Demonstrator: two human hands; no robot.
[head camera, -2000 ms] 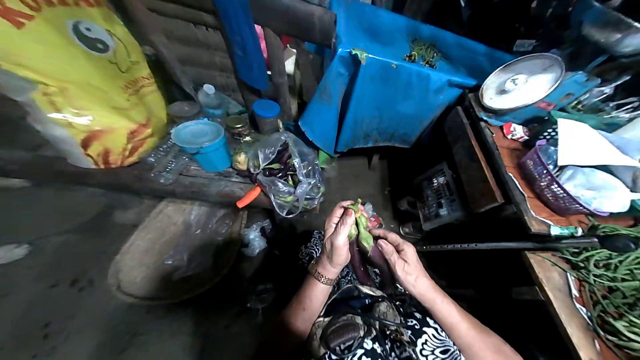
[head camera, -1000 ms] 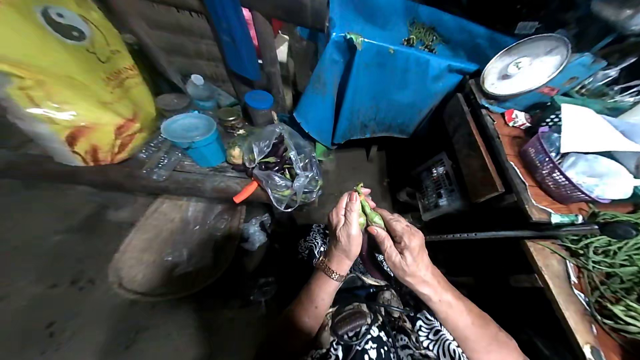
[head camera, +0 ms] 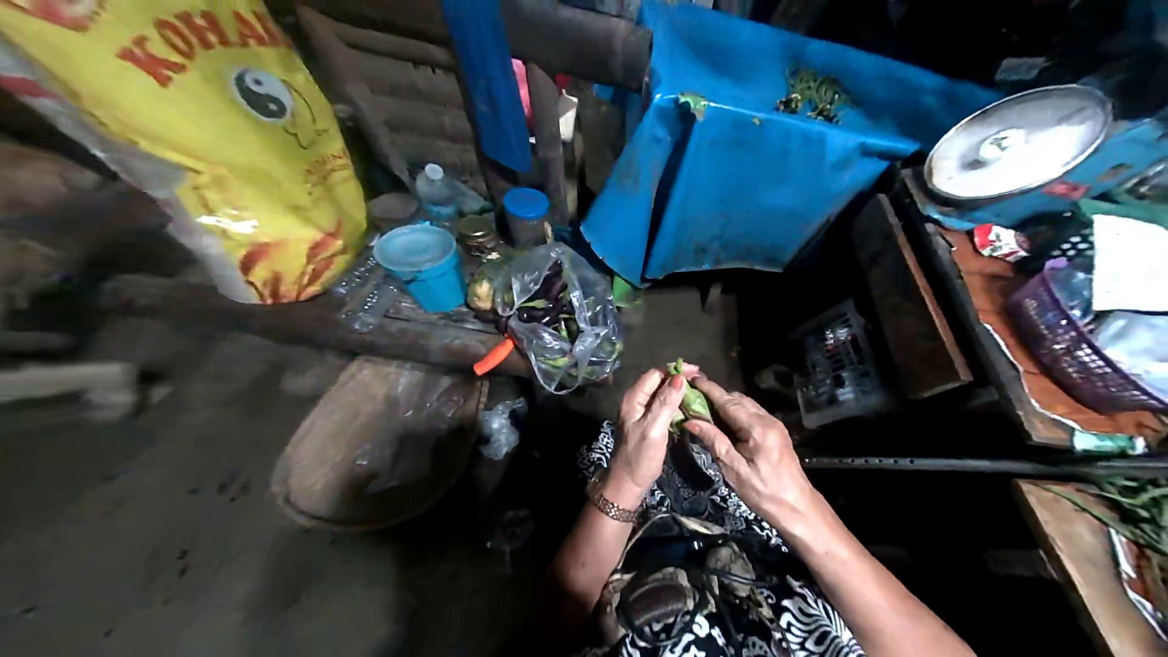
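Note:
My left hand (head camera: pixel 646 433) and my right hand (head camera: pixel 750 445) meet above my lap, both closed around the green stem ends of a small bunch of eggplants (head camera: pixel 692 403). Dark purple bodies hang down below the fingers, mostly hidden by the hands and lost against the patterned cloth. How many eggplants I hold cannot be told. Ahead and to the left lies a clear plastic bag (head camera: pixel 570 342) with more eggplants inside. An orange handle (head camera: pixel 494 357) sticks out beside that bag.
A light blue bucket (head camera: pixel 424 269), a blue-lidded jar (head camera: pixel 526 217) and a yellow sack (head camera: pixel 274 164) stand at left. Below them is a shallow woven basket (head camera: pixel 301 456). Blue sheeting (head camera: pixel 739 210) covers a surface ahead. At right are a weighing scale (head camera: pixel 1017 141) and a purple basket (head camera: pixel 1086 351).
Two seconds ago the purple bodies showed more plainly between my hands; now my fingers cover more of the bunch, around the green ends. Both hands keep hold.

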